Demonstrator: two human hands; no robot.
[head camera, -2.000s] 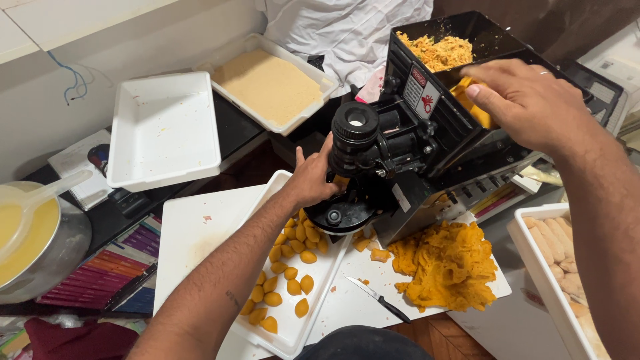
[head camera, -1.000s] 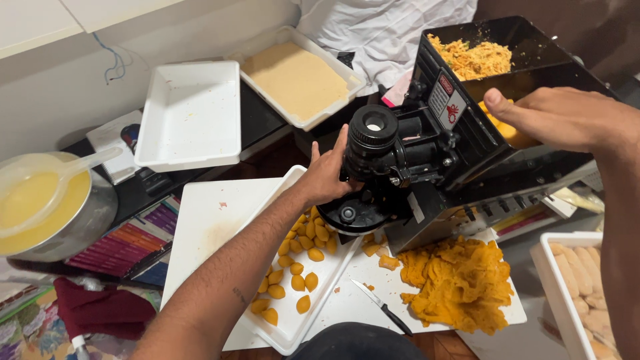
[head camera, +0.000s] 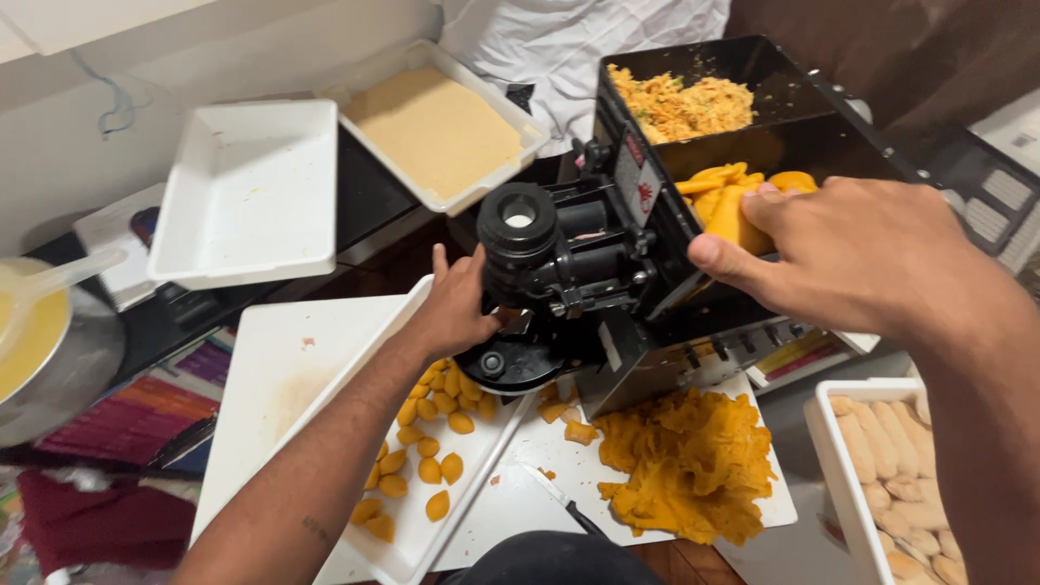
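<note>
My right hand (head camera: 837, 244) rests on orange dough (head camera: 727, 203) in the front compartment of a black food-forming machine's hopper (head camera: 796, 134); its thumb is spread away from the fingers. Shredded filling (head camera: 691, 106) lies in the rear compartment. My left hand (head camera: 459, 305) is at the side of the machine's round black forming head (head camera: 520, 223), its fingertips partly hidden behind it, so I cannot tell whether they hold anything. Below, small teardrop-shaped orange dough pieces (head camera: 431, 470) lie in a white tray (head camera: 475, 496). A mound of orange dough (head camera: 691, 467) sits on a white board (head camera: 520, 536).
A knife (head camera: 569, 504) lies beside the mound. A white tray with few crumbs (head camera: 252, 195) and a tray of beige crumbs (head camera: 435, 130) stand behind. At left is a metal pot with yellow liquid (head camera: 32, 333); at right, a white tray of pale shaped dough (head camera: 890, 471).
My right hand has moved down from above the hopper's front compartment onto the dough. My left hand stays beside the forming head. The view has shifted slightly.
</note>
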